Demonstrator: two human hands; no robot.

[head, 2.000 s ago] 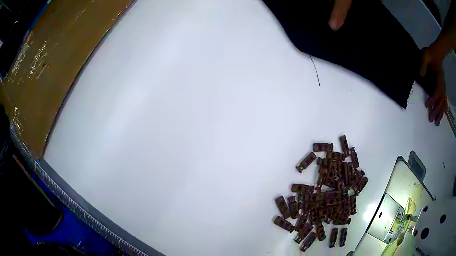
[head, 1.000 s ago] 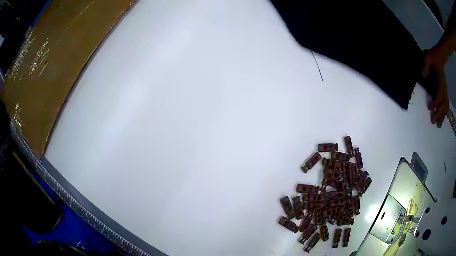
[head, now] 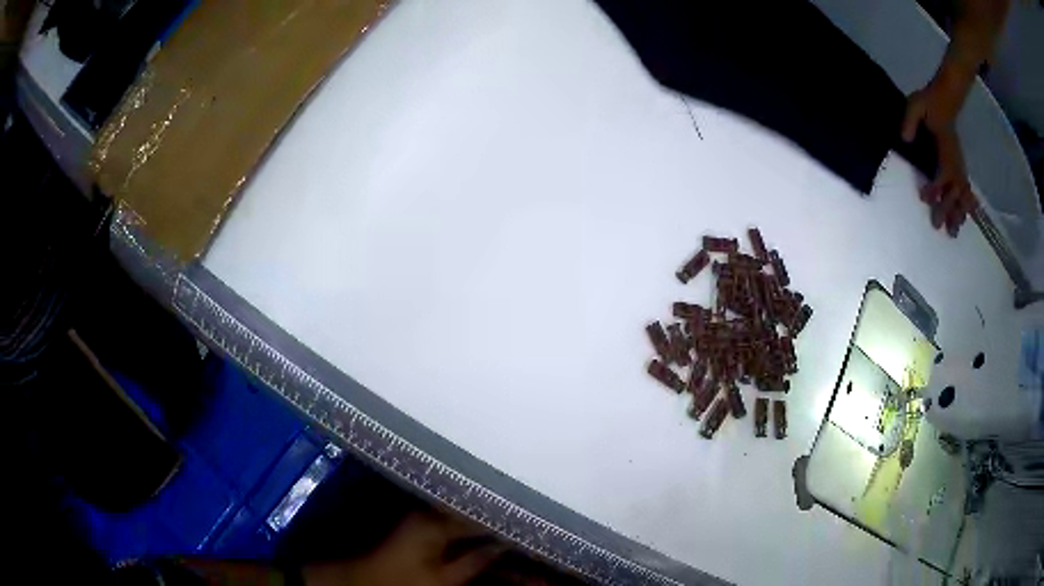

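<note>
Small brown tabs (head: 742,326) lie heaped on the white table beside the sewing machine's needle plate. A black panel (head: 778,86) lies at the top right, partly cut off by the picture's top edge. A thin dark thread (head: 693,117) sticks out from its edge. Another person's hand (head: 944,160) reaches down from the top right and touches the panel's right end. A dark, blurred skin-toned shape, which looks like my left hand or forearm (head: 429,549), shows below the table edge. Its fingers cannot be made out. My right hand is out of the picture.
A tan sheet with shiny tape (head: 218,115) lies at the table's left end. A ruler (head: 378,433) runs along the front edge, with a blue crate (head: 240,441) below. The metal needle plate (head: 876,401) is at lower right. A long thin grey item (head: 1002,246) lies beyond the other person's hand.
The view has shifted, showing more of the front edge and crate. The other person's second hand has left the panel and the picture. The skin-toned shape below the edge has appeared.
</note>
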